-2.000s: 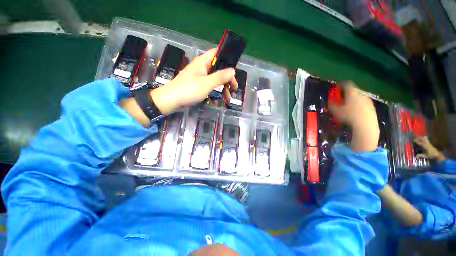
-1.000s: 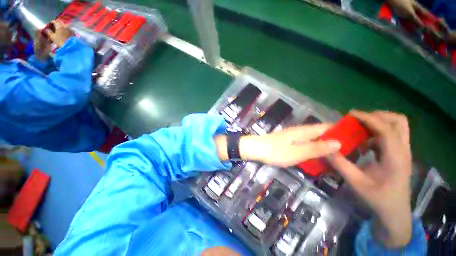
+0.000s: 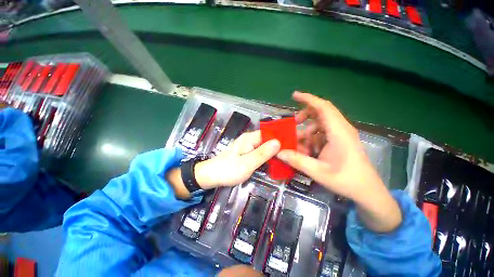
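A phone with its red back cover (image 3: 278,142) faces up between my hands above the clear tray. My left hand (image 3: 238,162) grips it from the left, thumb on the cover. My right hand (image 3: 338,154) is at its right side, thumb at the cover's edge; its other fingers are blurred and partly hidden. The clear tray (image 3: 319,208) holds several black phones with open backs, such as one at the front (image 3: 252,227). My hands hide its middle.
A black cover tray (image 3: 460,200) at the right has a red cover (image 3: 430,219) in a slot. Stacked clear trays (image 3: 81,92) with red-backed phones and a coworker's sleeve (image 3: 19,157) are at the left. A metal post (image 3: 127,46) stands by the green belt (image 3: 216,59).
The view has turned. The red-covered phone is now more upright between my hands. Two seconds ago my left hand held a black phone and my right hand was at the cover tray.
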